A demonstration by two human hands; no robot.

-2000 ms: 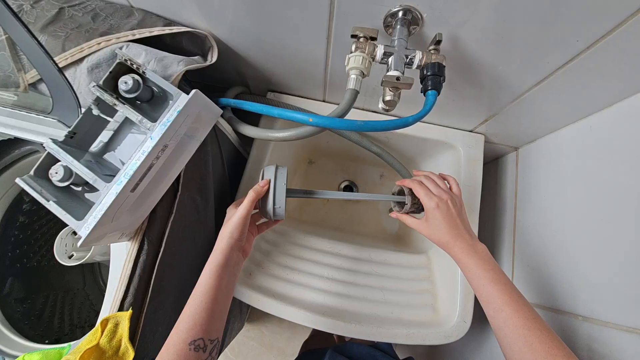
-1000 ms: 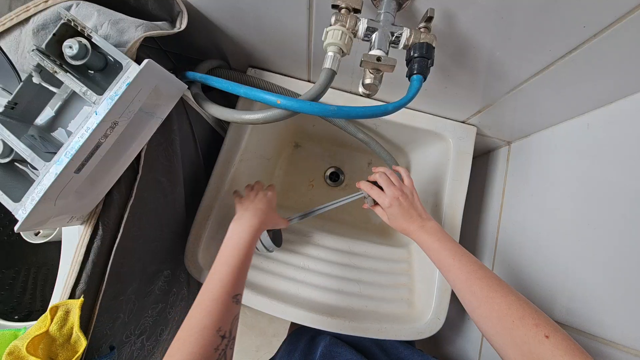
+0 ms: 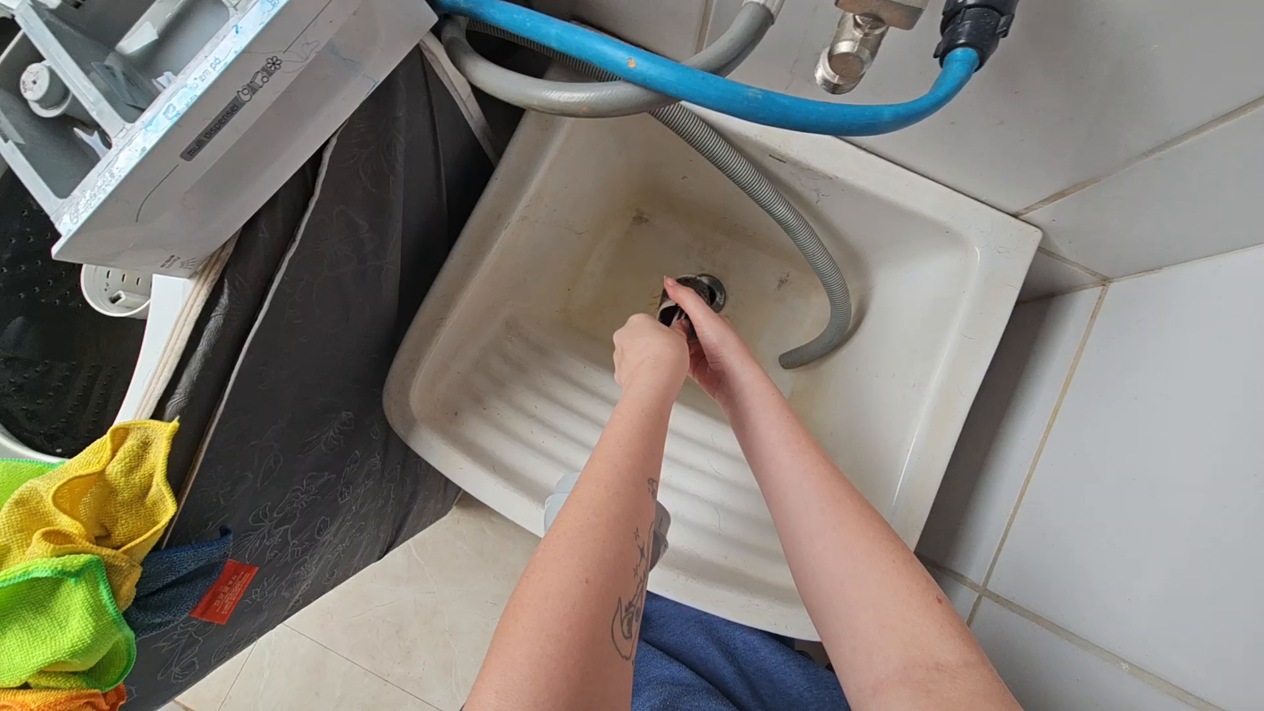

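Observation:
A grey plastic part, seen in the earlier frames as a long stem with a round cap, is mostly hidden by my left forearm; part of its cap [image 3: 559,500] shows beside the arm, low over the washboard ridges. Its dark, soiled end [image 3: 671,310] is at my fingers, just left of the metal drain [image 3: 709,290]. My left hand [image 3: 652,351] is closed around the part near that end. My right hand [image 3: 713,341] grips the same end from the right, thumb on top. The hands touch or nearly touch.
The white laundry sink [image 3: 918,415] holds a grey corrugated hose [image 3: 810,247]. A blue hose [image 3: 750,104] and a smooth grey hose [image 3: 553,94] cross above it. A detergent drawer [image 3: 237,128] rests on the covered washer at left, with cloths [image 3: 89,513] below. A metal tap [image 3: 851,54] juts from the wall.
My hands, apart on the grey part before, have come together at its dark end. The cap end now lies toward my body. The view has shifted closer to the sink.

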